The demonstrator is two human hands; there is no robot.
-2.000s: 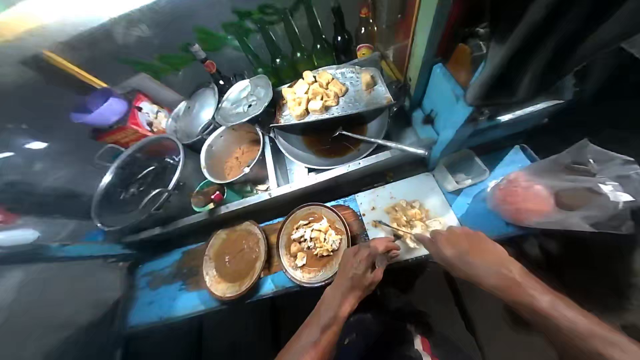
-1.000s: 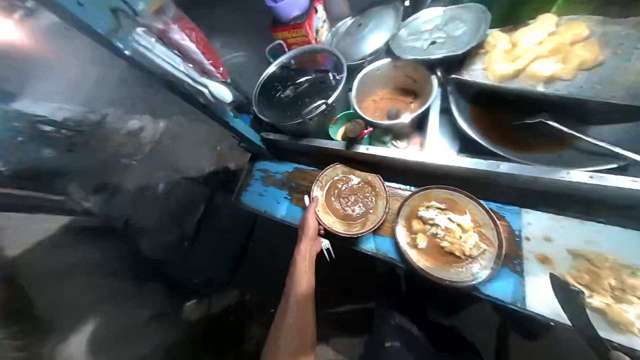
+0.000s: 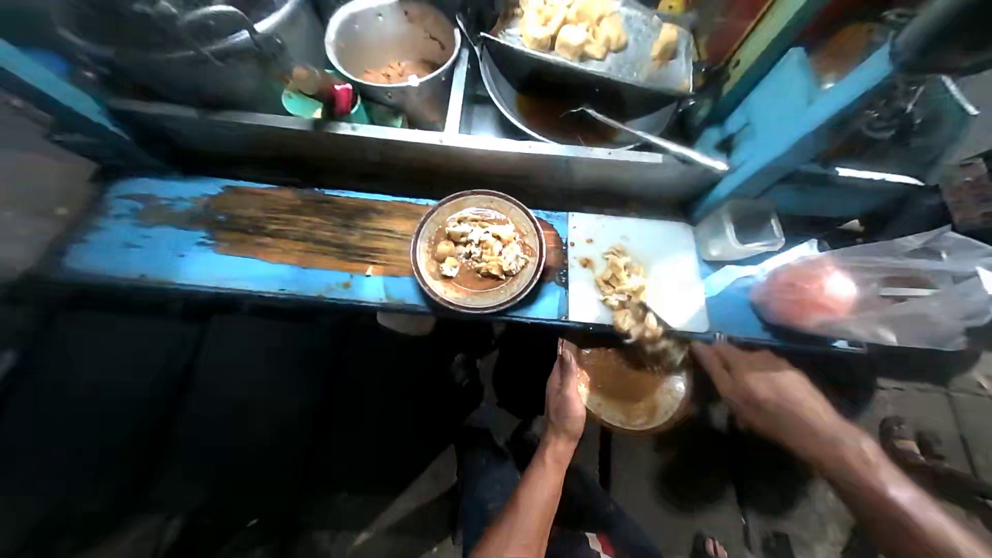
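My left hand (image 3: 566, 399) grips the left rim of a plate of brown sauce (image 3: 632, 395), held just below the counter's front edge beside a white cutting board (image 3: 674, 267). Chopped pale food (image 3: 622, 283) trails from the board over the edge toward the plate. My right hand (image 3: 763, 384) is at the plate's right side, blurred; in the earlier view a knife lay at the board, but here whatever this hand holds is hidden or too blurred to tell. A second plate (image 3: 421, 256), with chopped food on brown sauce, rests on the counter left of the board.
Behind the counter are a metal pot (image 3: 391, 81), a wok with a ladle (image 3: 651, 139) and a metal tray with fried pieces (image 3: 573, 43). A clear plastic container (image 3: 740, 230) and a plastic bag (image 3: 891, 294) lie to the right. A blue post (image 3: 798, 124) rises behind them.
The sauce plate, on the counter left of the other plate before, is now held in front of the cutting board. Chopped food has moved over the board's front edge. The view has shifted right.
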